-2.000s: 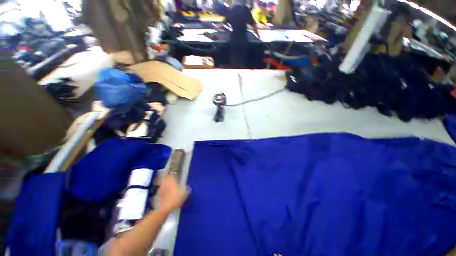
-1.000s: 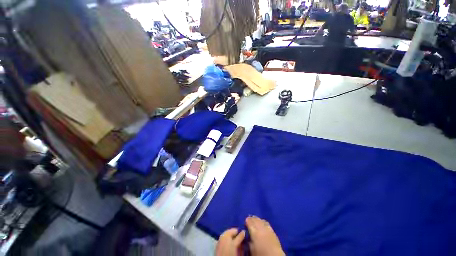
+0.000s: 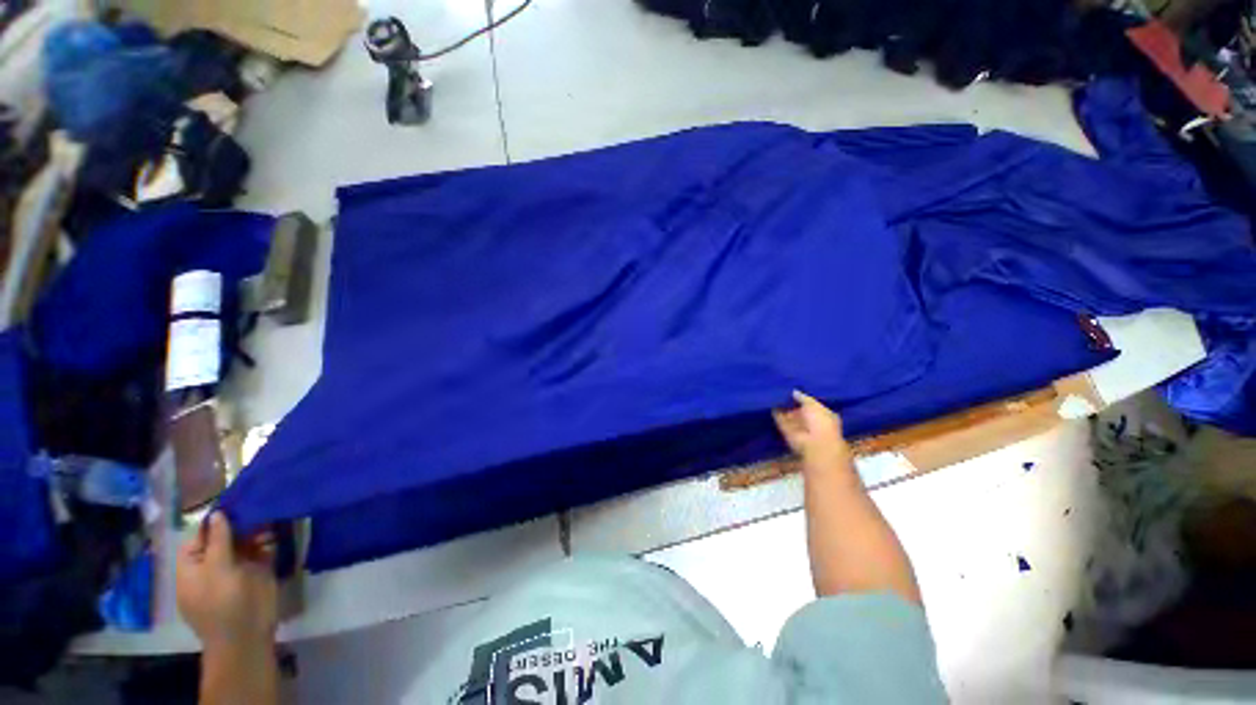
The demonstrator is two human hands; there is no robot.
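A royal blue fabric ply (image 3: 592,289) lies over the blue lay on the white-topped table, with wrinkles across its middle. My left hand (image 3: 227,572) grips the ply's near left corner and pulls it out past the lay beneath. My right hand (image 3: 810,424) pinches the ply's near edge right of the middle. The lower plies (image 3: 427,530) show below the lifted edge. A long yellow-brown stick (image 3: 765,475) lies along the near table edge, partly under the fabric. Dark reddish handles (image 3: 1095,331) show at the lay's right corner.
A grey-brown block (image 3: 288,269) stands left of the lay. Beyond the fabric is a small dark tool (image 3: 395,69) with a cord. Dark bundled pieces (image 3: 895,35) line the far side. Blue folded cloth, a white roll (image 3: 194,331) and a reddish-brown rectangle (image 3: 196,455) clutter the left end.
My view has swung right and down. My hands, close together at the near corner one second ago, are now wide apart. The ply's near edge is drawn towards me and raised.
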